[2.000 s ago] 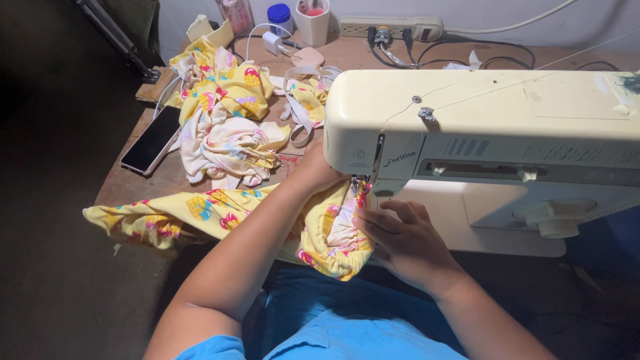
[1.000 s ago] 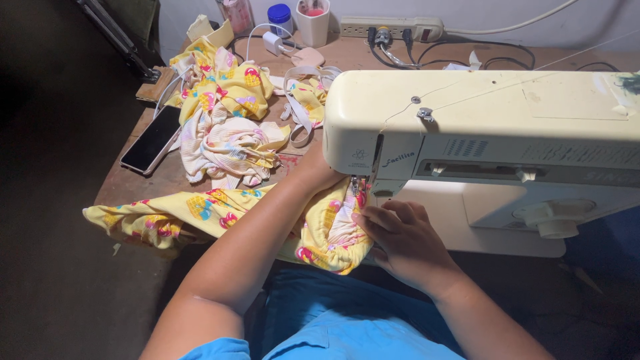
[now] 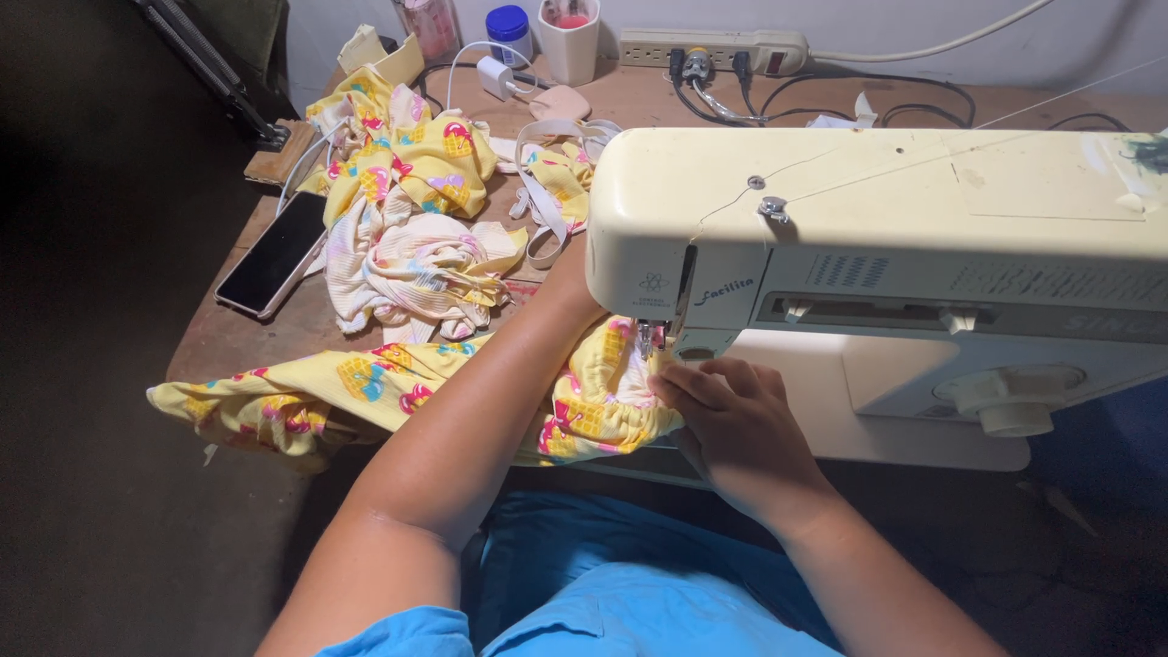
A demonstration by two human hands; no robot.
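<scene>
A cream Singer sewing machine stands at the right, its presser foot over yellow printed fabric. The fabric is gathered in a curve below the needle area and stretches left across the table's front edge. My right hand grips the fabric's edge between thumb and fingers, just right of and in front of the presser foot. My left forearm crosses over the fabric; the left hand is behind the machine's head, with only the wrist part showing, so its fingers are hidden. Thread runs over the machine's top.
Piled printed fabric, a smartphone and a loop of white elastic lie left on the wooden table. Behind are a blue-lidded jar, a white cup, a charger and a power strip with cables.
</scene>
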